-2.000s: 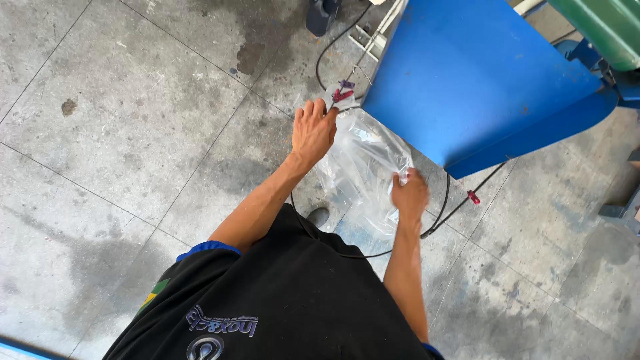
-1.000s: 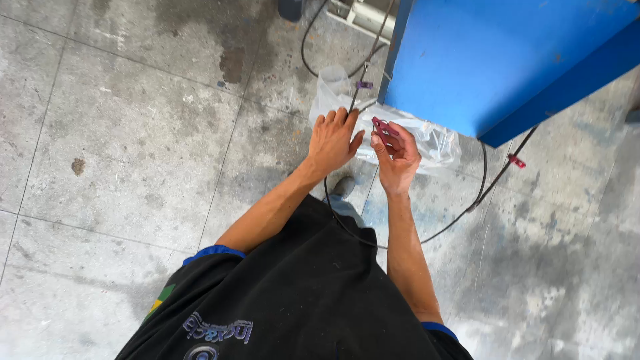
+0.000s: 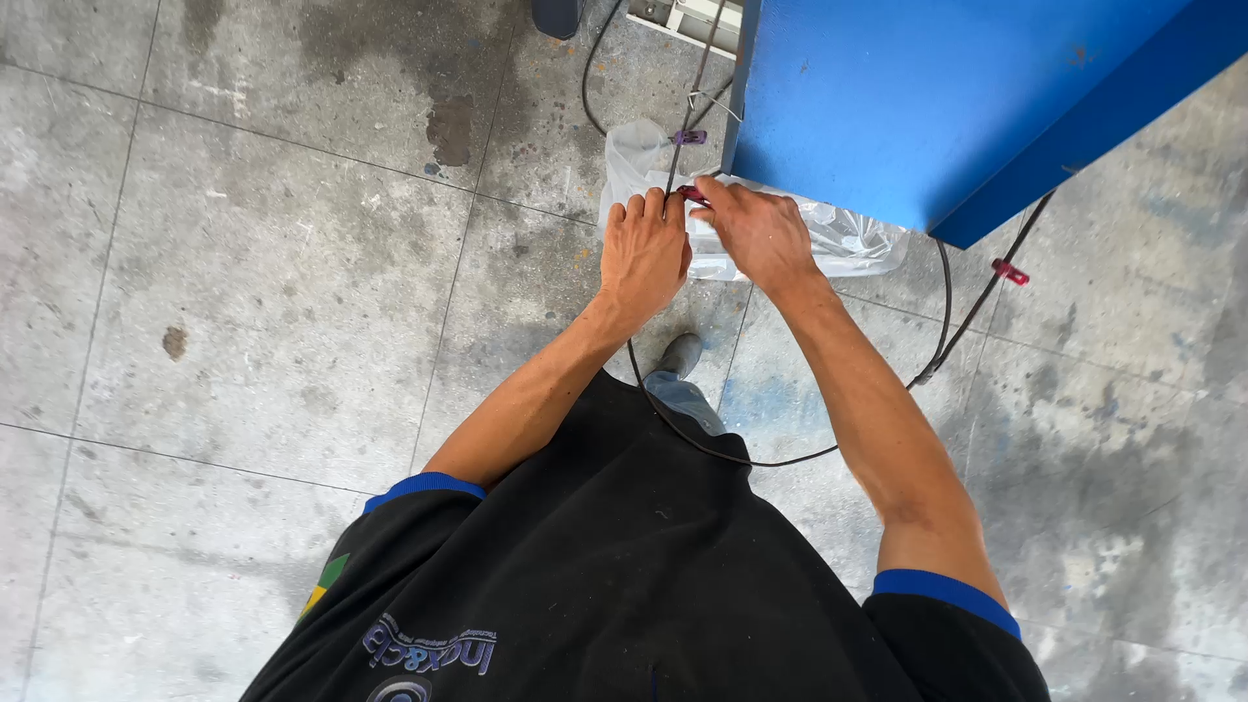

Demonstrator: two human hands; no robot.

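My left hand (image 3: pixel 643 252) grips a dark cable (image 3: pixel 696 88) near the corner of a blue metal machine part. Against it, my right hand (image 3: pixel 765 229) pinches a dark red clothespin-like clip (image 3: pixel 693 195) at the cable. A purple clip (image 3: pixel 688 137) sits on the cable just above the hands. Below both hands, a clear plastic bag (image 3: pixel 853 249) hangs or lies beside the blue part; how it is attached is hidden. Another red clip (image 3: pixel 1010 272) is fixed to the cable at the right.
The blue metal body (image 3: pixel 877 97) fills the upper right, its lower corner near my right hand. A cable loop (image 3: pixel 780 464) passes in front of my waist. A shoe (image 3: pixel 680 356) stands on the stained concrete floor (image 3: pixel 292 244). A pale metal frame (image 3: pixel 682 24) lies at the top.
My right hand first held the plastic bag, then the red clip, and has now brought that clip to the cable beside my left hand.
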